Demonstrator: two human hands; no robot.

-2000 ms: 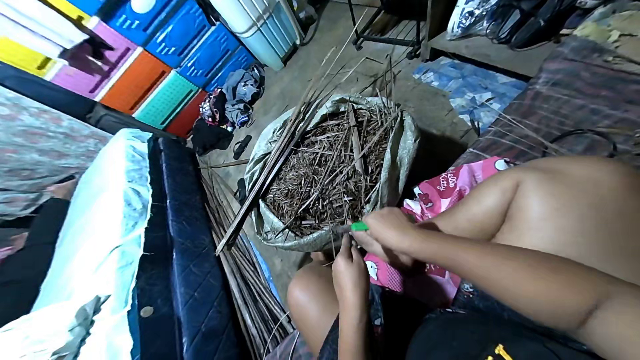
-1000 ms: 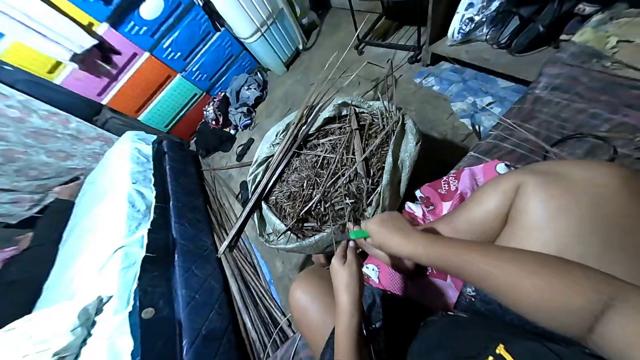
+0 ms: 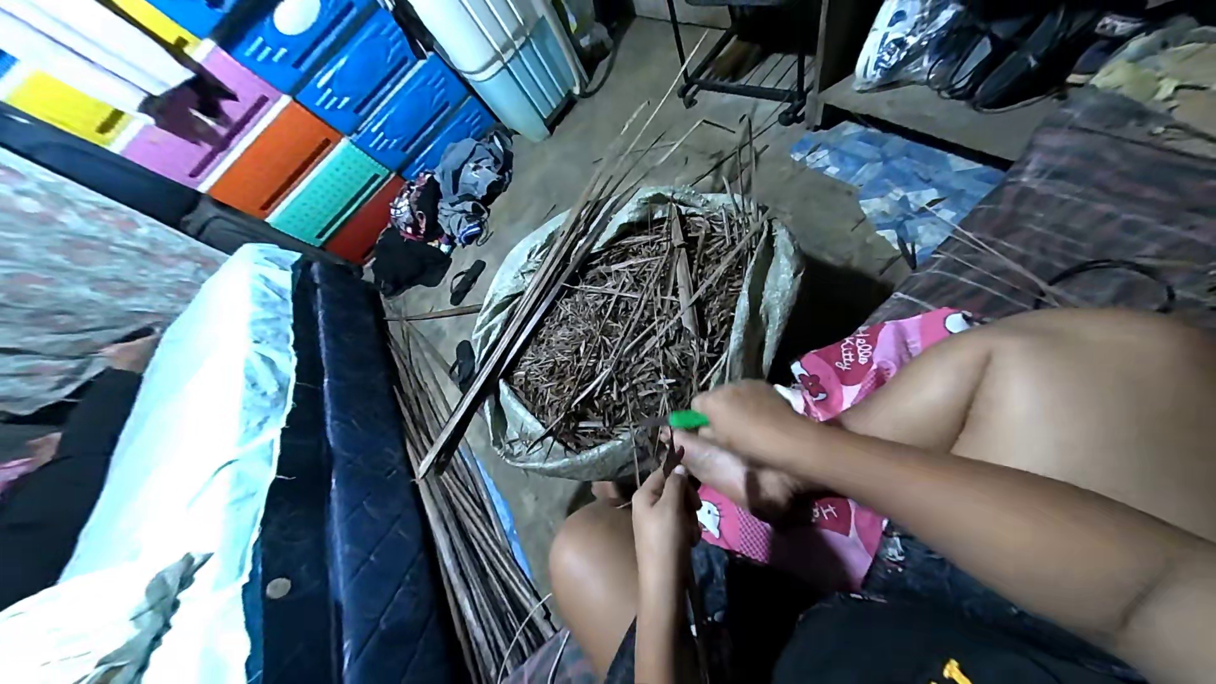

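My right hand (image 3: 746, 418) is closed on the green handle of a knife (image 3: 688, 419), whose thin blade points left over the near rim of a woven sack. Just below it, my left hand (image 3: 663, 499) pinches a thin brown strip (image 3: 672, 458) that runs down along my lap. The sack (image 3: 781, 294) stands open in front of me, full of dry brown shavings (image 3: 617, 332). Several long dry stalks (image 3: 532, 332) lie across its left side. A bare foot is beside my right hand, over a pink printed cloth (image 3: 736, 532).
A bundle of long stalks (image 3: 465, 560) lies on the floor left of the sack, along a dark blue mattress (image 3: 370, 427). Coloured plastic drawers (image 3: 271, 176), heaped clothes (image 3: 470, 185) and a slipper (image 3: 466, 282) are beyond. Another person's arm (image 3: 71, 465) shows at far left.
My hands stay close together at the sack's near rim. The green-handled knife has shifted slightly beside my left hand; the sack and stalks remain in place.
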